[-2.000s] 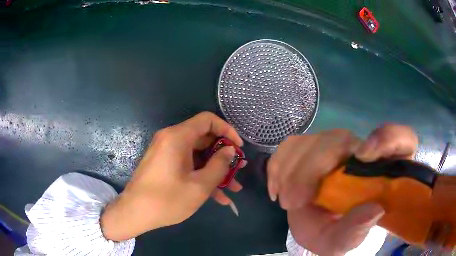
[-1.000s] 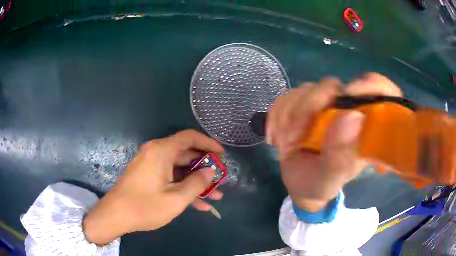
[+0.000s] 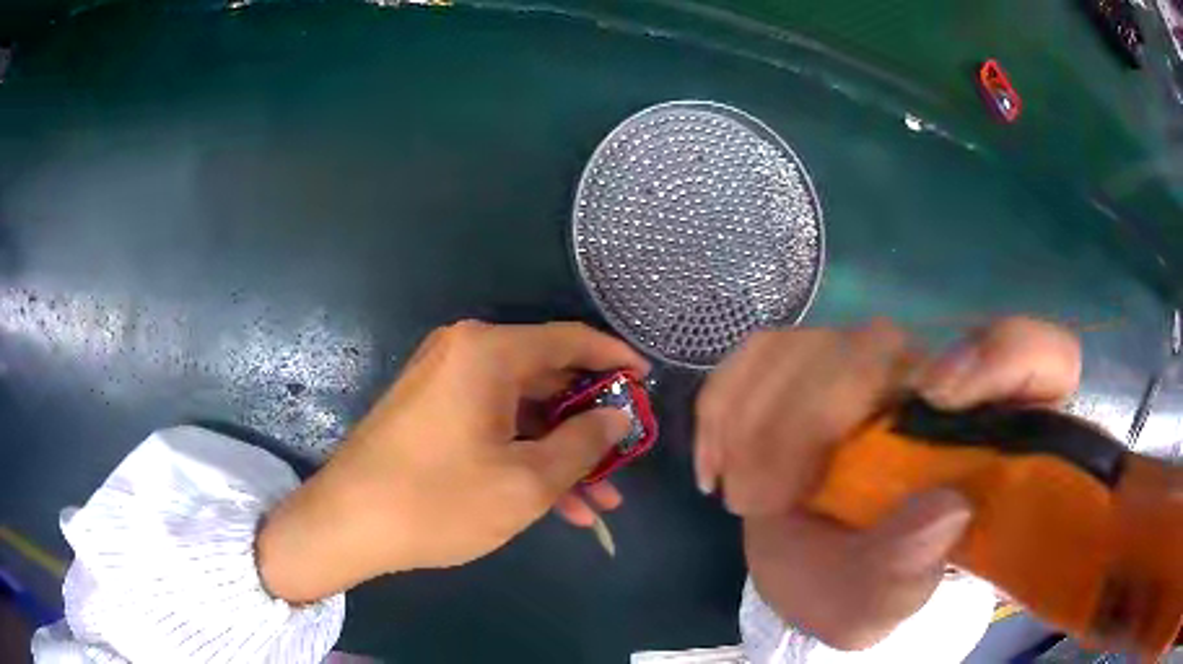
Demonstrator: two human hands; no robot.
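Note:
My left hand (image 3: 448,454) holds a red housing (image 3: 638,435) between thumb and fingers, its open side showing with small silvery parts inside. The thumb covers part of it. My right hand (image 3: 843,467) is wrapped around the orange electric screwdriver (image 3: 999,499), which has a black grip strip on top. Its nose points left towards the housing and is mostly hidden by my fingers; I cannot tell whether the bit touches the housing. The round grey screw tray (image 3: 694,234), with rows of small holes and silvery screws, lies flat just beyond both hands.
The dark green mat (image 3: 195,169) lies under everything, with a worn, speckled patch at the left. Another red housing (image 3: 999,91) lies on the green strip beyond, at the far right. A dark object (image 3: 1118,29) is at the top right corner.
One second ago the screwdriver's nose was over the tray. Now my right hand and the screwdriver are lower and nearer the housing. My left hand still holds the housing.

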